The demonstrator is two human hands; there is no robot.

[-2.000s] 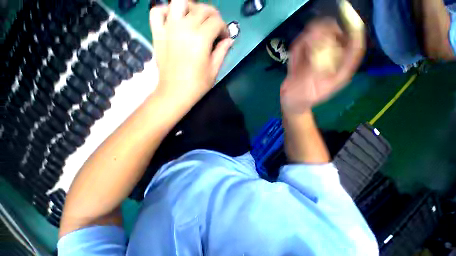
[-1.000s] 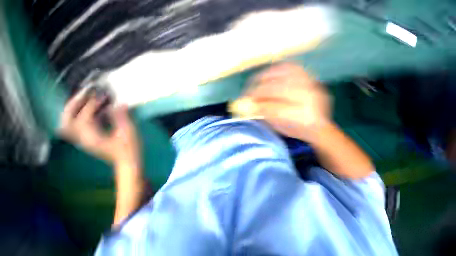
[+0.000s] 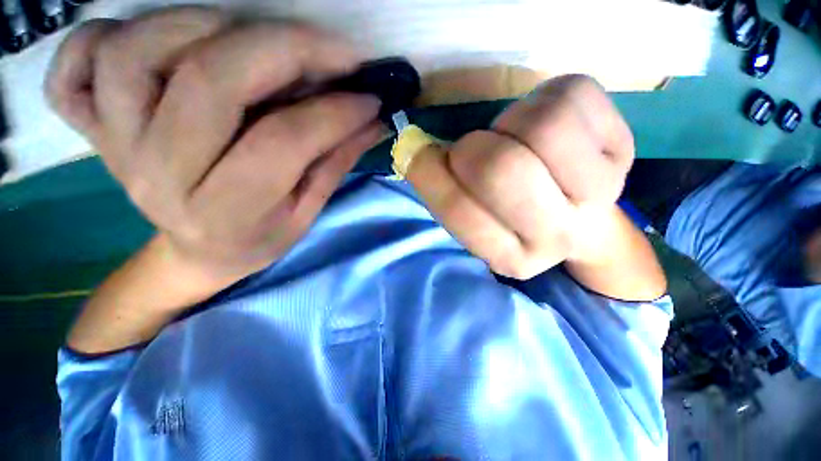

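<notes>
My left hand [image 3: 225, 135] is at the upper left, its fingers closed around a black plastic housing [image 3: 396, 81] whose rounded end sticks out at the fingertips. My right hand [image 3: 531, 180] is just right of it, with yellow-tan finger tape [image 3: 411, 150] on the tip of its thumb. A small pale, silvery piece [image 3: 401, 120] shows at the taped tip, at the lower edge of the housing. Whether it touches the housing is hard to tell. The other right fingers are curled in.
A white board [image 3: 558, 40] with a tan edge lies behind the hands on a green mat [image 3: 684, 122]. Dark housings stand at the top left. Several loose black housings [image 3: 762, 51] lie at the upper right. A person in blue [image 3: 738, 234] is at the right.
My hands have come together in front of my chest, the left from the far left, the right slightly leftward. The black housing now shows clearly in my left hand. The view has shifted.
</notes>
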